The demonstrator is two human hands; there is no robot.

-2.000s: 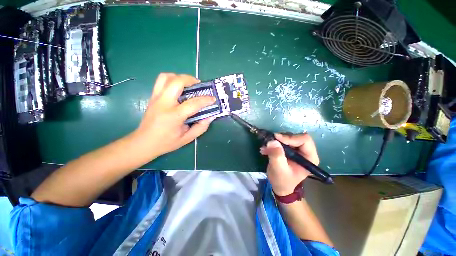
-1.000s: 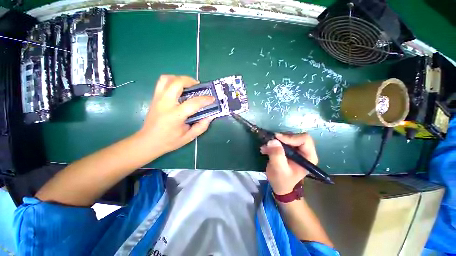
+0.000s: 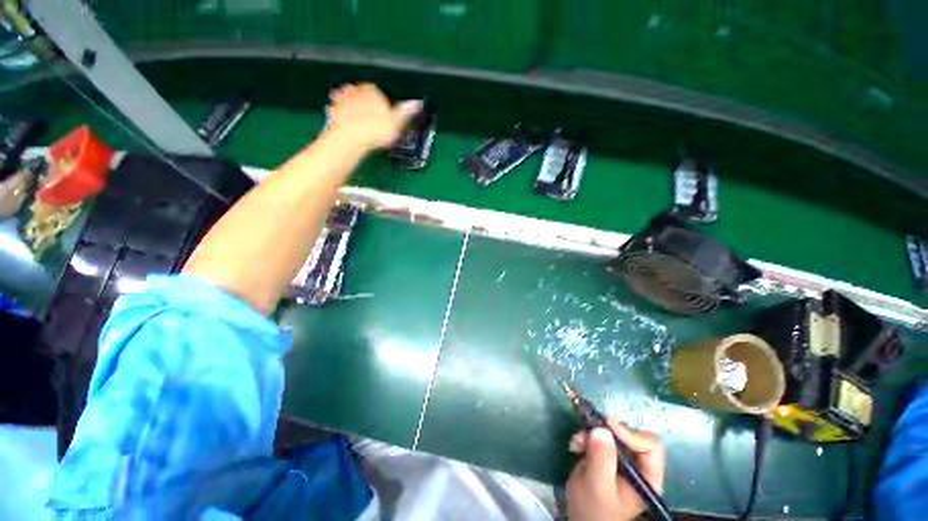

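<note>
My left hand (image 3: 368,118) is stretched out over the green conveyor belt, its digits apart. Its right-hand digit overlaps the upper end of a phone assembly (image 3: 417,145) on the belt; whether they touch is unclear. My right hand (image 3: 617,470) grips the black soldering iron (image 3: 590,415) near the bench's front edge. The iron's tip points up and left above the green mat (image 3: 488,382), left of the brown tube. Waiting phone assemblies (image 3: 328,256) stand at the mat's left, partly hidden by my left arm.
More units (image 3: 561,167) lie spaced along the belt behind the worn white edge (image 3: 509,225). A fan (image 3: 677,267), brown tube (image 3: 712,374) and black-yellow block (image 3: 829,402) stand right. White slivers litter the mat. A red bin (image 3: 77,166) and black tray (image 3: 142,234) are left.
My left hand has moved from the mat to the belt; the phone assembly it held has left the mat. The iron has come away from that assembly. The view has shifted up and left.
</note>
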